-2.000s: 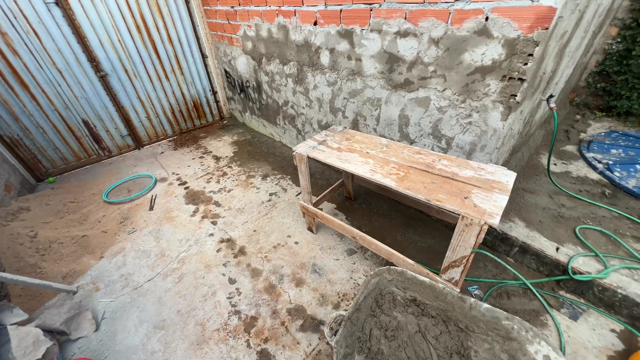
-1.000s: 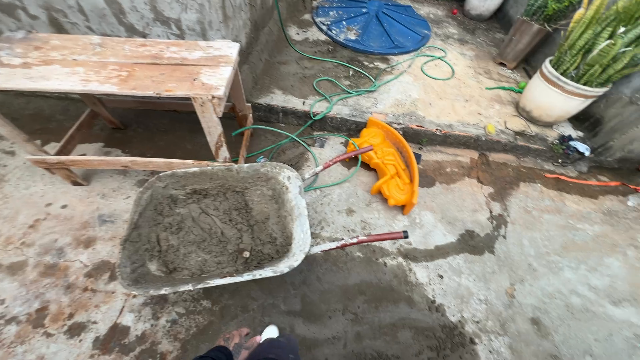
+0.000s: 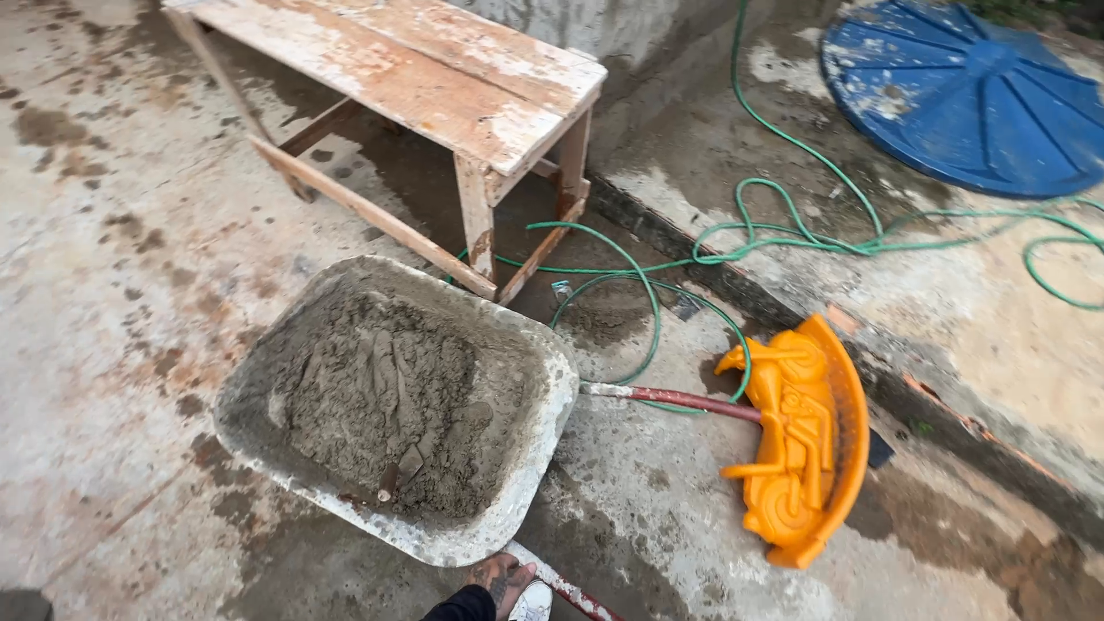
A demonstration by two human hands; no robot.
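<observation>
What looks like my left hand (image 3: 500, 575), tattooed and with a dark sleeve, is at the bottom edge, beside the near wheelbarrow handle (image 3: 569, 591) and a white shoe (image 3: 532, 601). Whether it grips anything is unclear. My right hand is out of sight. Just above sits the wheelbarrow tray (image 3: 539, 431), crusted with cement and holding wet grey mortar (image 3: 371, 388). A trowel (image 3: 390, 480) lies partly sunk in the mortar near the tray's lower rim. The far handle (image 3: 681, 398) has worn red paint and reaches an orange plastic motorcycle-shaped piece (image 3: 798, 440).
A worn wooden bench (image 3: 431, 69) stands behind the tray, its lower rail close to the rim. Loops of green hose (image 3: 655, 302) cross the ground and a raised concrete edge (image 3: 742, 293). A large blue ribbed lid (image 3: 975, 86) lies at upper right.
The view has swung right and down from the gate and wall, then moved closer to the wheelbarrow. The trowel in the mortar now shows clearly.
</observation>
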